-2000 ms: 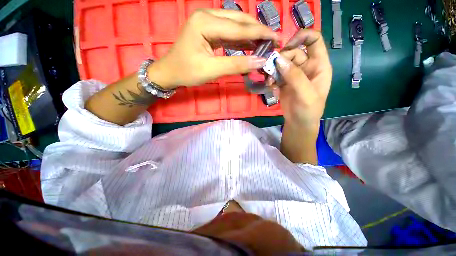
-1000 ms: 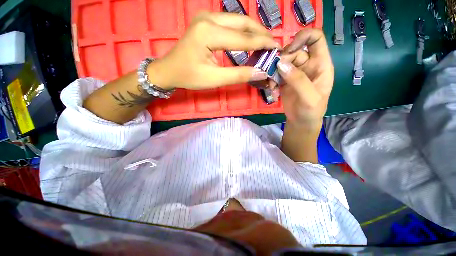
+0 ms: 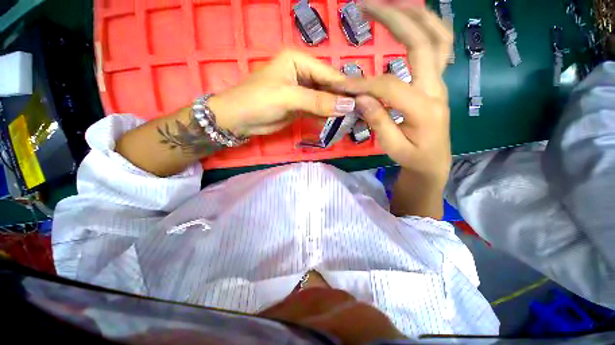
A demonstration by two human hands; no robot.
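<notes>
A smartwatch with a silver mesh strap [image 3: 337, 128] hangs below my fingertips, over the lower right part of the red compartment tray [image 3: 182, 87]. My left hand [image 3: 276, 101] pinches its upper part between thumb and fingers. My right hand [image 3: 408, 111] meets it from the right, thumb and index finger at the same spot, other fingers raised. The fingers hide the upper part of the watch. Closed watches [image 3: 310, 23] sit in tray pockets beyond and behind my hands.
Open watches [image 3: 475, 64] lie straight on the green mat [image 3: 499, 128] right of the tray. A black device [image 3: 50, 101] with a white block [image 3: 15, 74] is at left. A neighbouring person's grey-white sleeve [image 3: 539, 182] is close at right.
The held watch has turned and now hangs lower, its strap towards me. My hands have closed together at the fingertips, and my right hand's outer fingers have lifted.
</notes>
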